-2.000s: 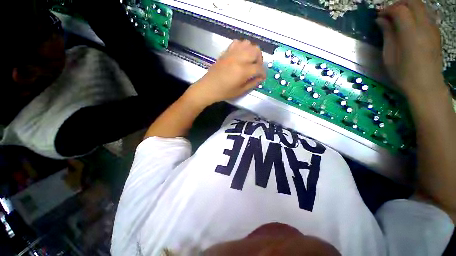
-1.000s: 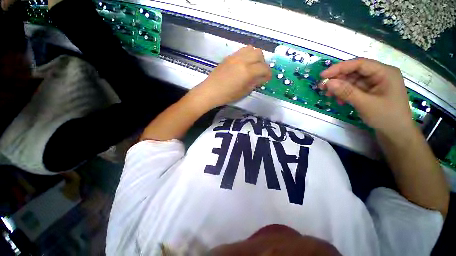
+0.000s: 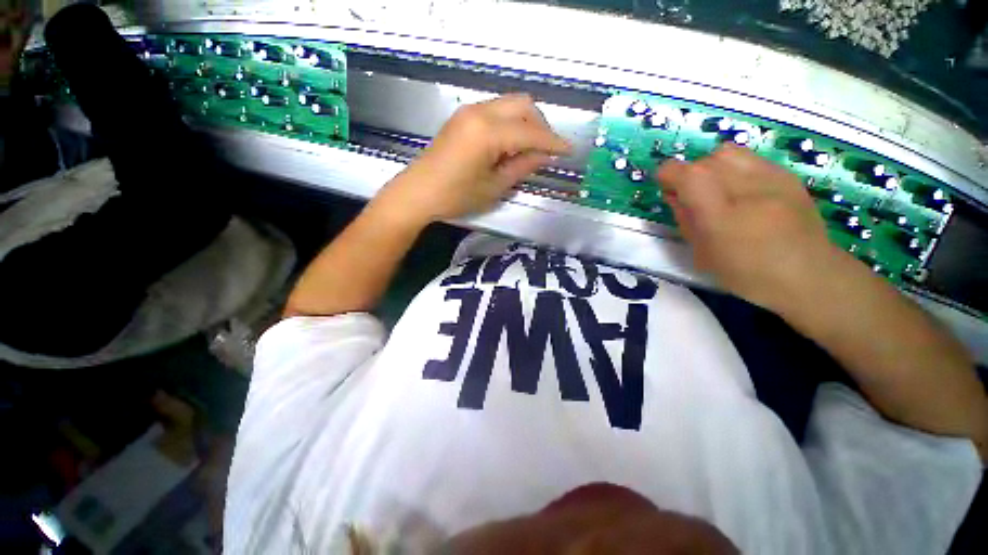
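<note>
A green printed circuit board [image 3: 775,152] lies in the rail in front of me, with rows of small dark cylinders with white tops. My right hand [image 3: 742,201] is over the board's left half, fingertips bent down close to its surface; what the fingertips hold, if anything, is hidden. My left hand [image 3: 488,146] is above the rail gap, just left of the board's left edge, thumb and forefinger close together; I cannot tell whether a small part is between them.
Metal conveyor rails [image 3: 639,241] run along both sides of the boards. Another green board [image 3: 260,92] lies to the left, beside a neighbouring person's dark sleeve [image 3: 119,103]. A pale component pile [image 3: 867,22] lies on the dark green worktop beyond the rail.
My right hand came from the component pile to the board, then moved slightly left and lower over it. My left hand has shifted left off the board's edge. The neighbour's arm has moved left.
</note>
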